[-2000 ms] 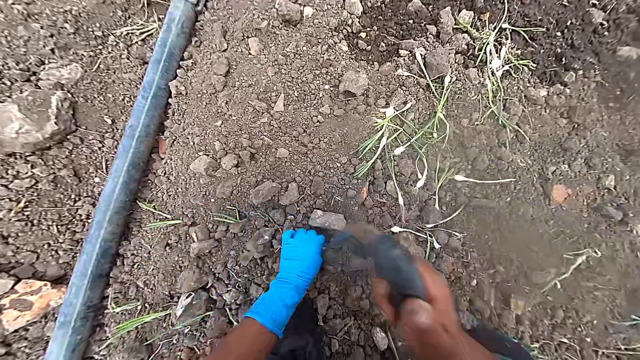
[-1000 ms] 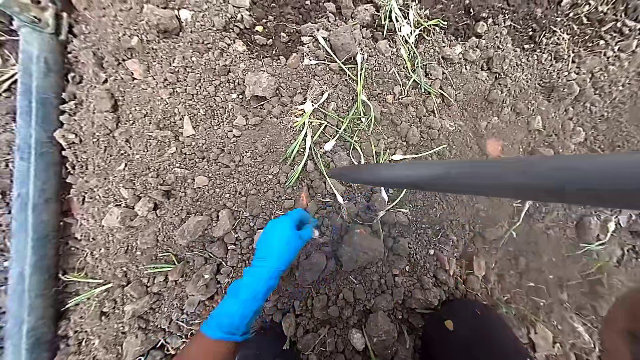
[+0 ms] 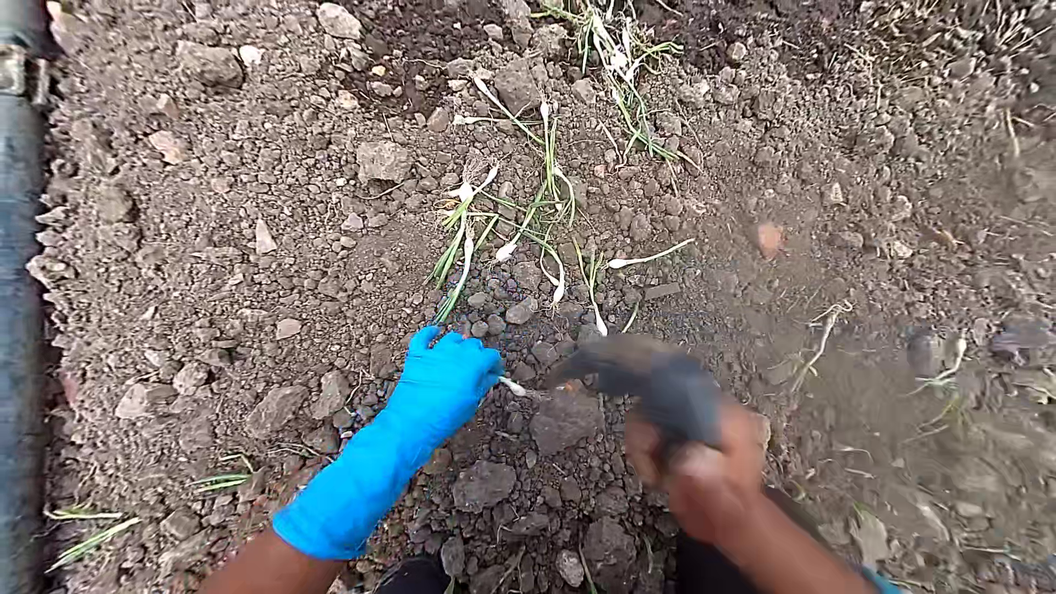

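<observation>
My left hand (image 3: 450, 375), in a blue glove, is closed on a small bulb seedling (image 3: 513, 386) whose white bulb sticks out to the right of the fingers. Bare and blurred by motion, my right hand (image 3: 701, 454) grips a dark hand tool (image 3: 635, 371), its head low over the soil just right of the left hand; the tool's exact kind cannot be made out. Beyond both hands, several seedlings with white bulbs and green leaves (image 3: 544, 206) lie loose on the soil. Another bunch of seedlings (image 3: 619, 66) lies farther off.
A grey pipe (image 3: 21, 330) runs along the left edge over the ground. Stones and clods (image 3: 568, 421) are scattered about the brown soil. Small green shoots (image 3: 223, 481) stand at the lower left, and single seedlings (image 3: 821, 338) lie to the right.
The tool, raised across the right side one second ago, is now down near the soil beside my left hand. The view has shifted right since two seconds ago.
</observation>
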